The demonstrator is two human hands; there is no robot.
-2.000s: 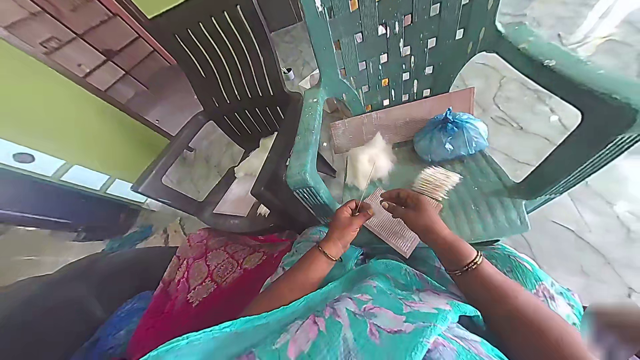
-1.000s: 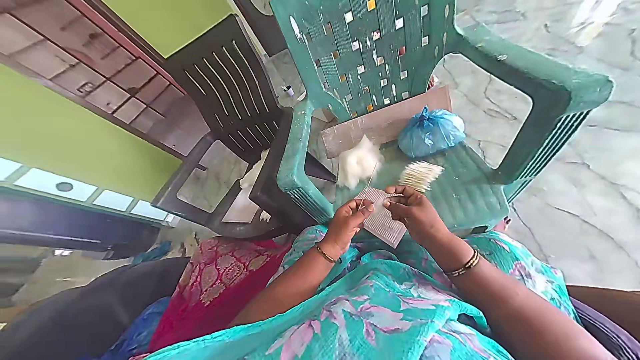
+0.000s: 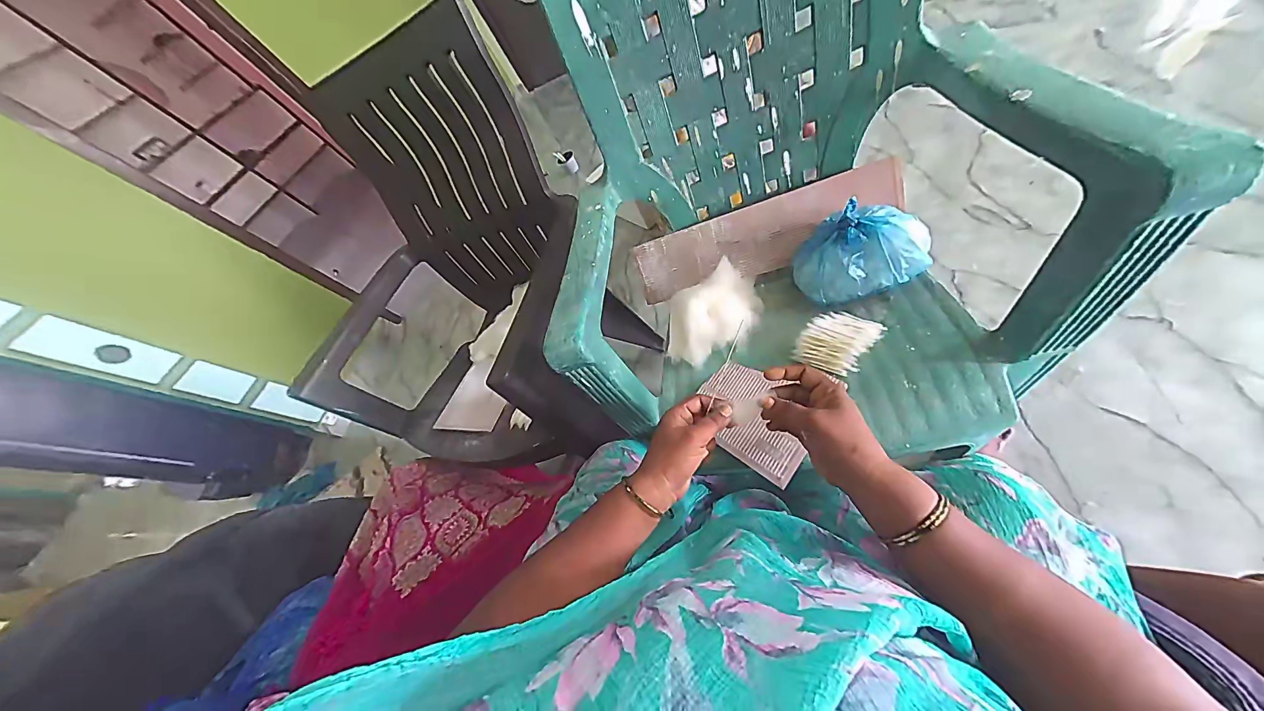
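My left hand [image 3: 688,439] pinches a thin stick [image 3: 734,344] that points up toward a fluffy piece of white cotton [image 3: 713,311]. To its right, my right hand [image 3: 820,415] has its thumb and fingers drawn together; whether something fine lies between them is too small to tell. Beneath both hands is a ridged, light brown board [image 3: 765,449], lying slanted at the front of the green plastic chair's seat [image 3: 938,365]. A bundle of thin white cotton wicks [image 3: 837,343] rests just beyond my right hand. Behind it sits a knotted blue plastic bag [image 3: 861,255].
A flat brownish piece of cardboard [image 3: 770,229] lies across the back of the seat. On the left, a dark plastic chair [image 3: 464,188] holds more cotton [image 3: 497,331] and a pale sheet [image 3: 472,400]. The green chair's armrest [image 3: 1116,128] rises at the right.
My hands stay close together over the ridged board, with the stick still in my left hand. The cotton, the bundle and the blue bag keep their places on the seat.
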